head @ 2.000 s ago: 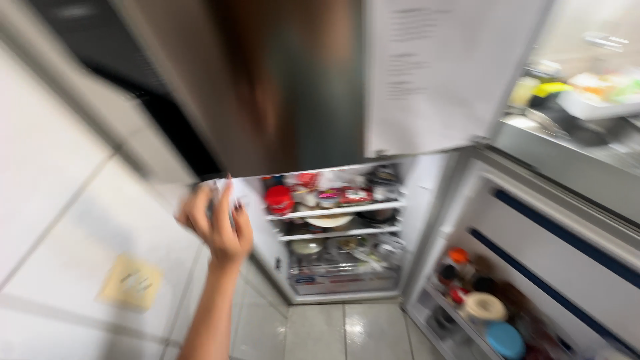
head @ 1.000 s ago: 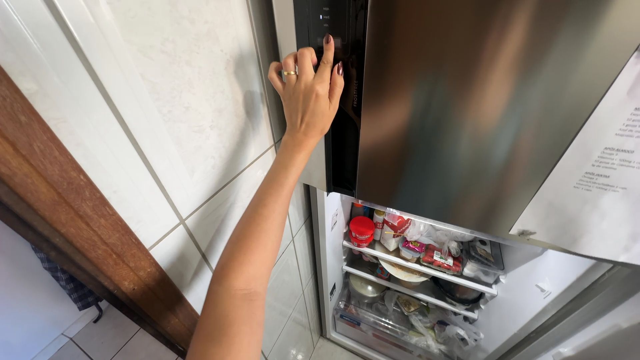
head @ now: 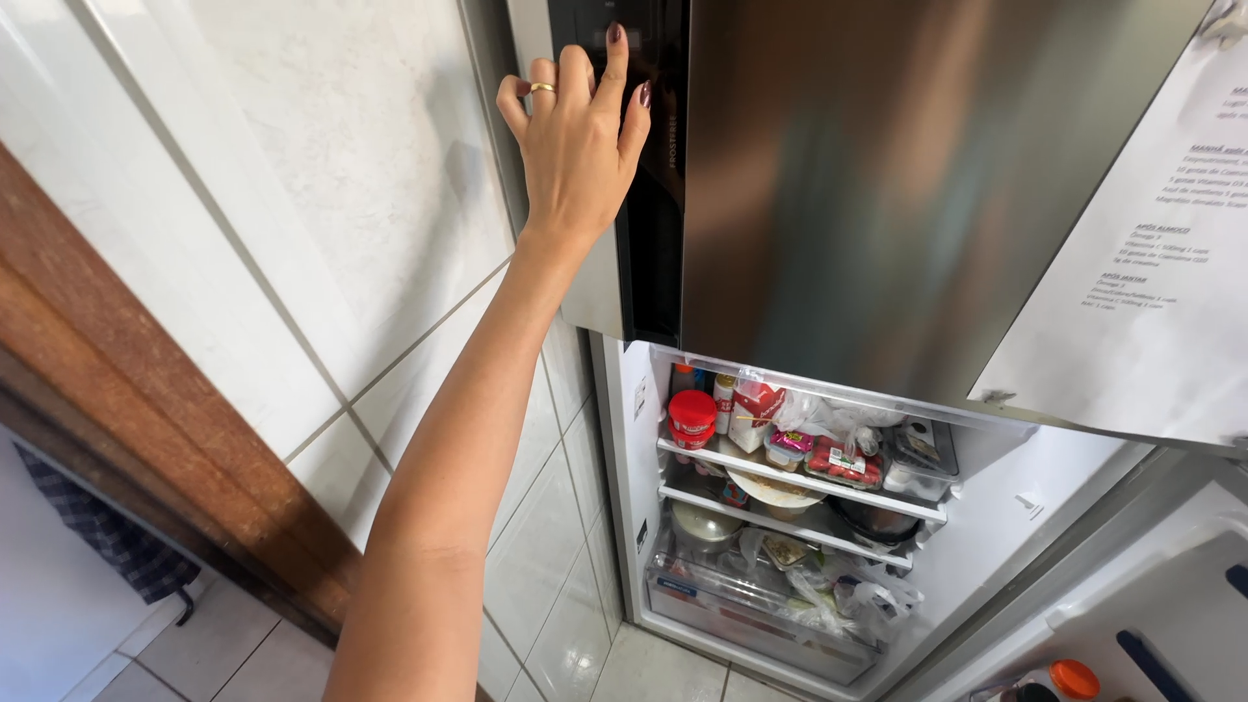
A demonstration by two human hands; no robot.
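Note:
My left hand [head: 575, 146] is raised at the upper middle, with the index fingertip on or just over the black control panel [head: 655, 214] of the refrigerator. It holds nothing; its fingers are apart and partly bent, and one bears a gold ring. The panel runs beside the shut steel upper door [head: 829, 195]. Underneath, the lower compartment stands open, its shelves [head: 809, 478] loaded with a red-lidded tub [head: 692, 414], a pack of red fruit [head: 843, 463], a lidded pot [head: 704, 526] and plastic bags [head: 877, 600]. My right hand is out of view.
A printed sheet [head: 1141, 263] hangs on the upper door at right. The lower door [head: 1160, 595] is swung open at lower right, with an orange-capped container [head: 1072, 678]. A tiled wall [head: 409, 214] and a wooden door frame [head: 175, 390] are at left.
Two seconds ago my left hand was near the upper door's lower left corner; it has since moved up to the control panel. It is still there now. The view has turned left.

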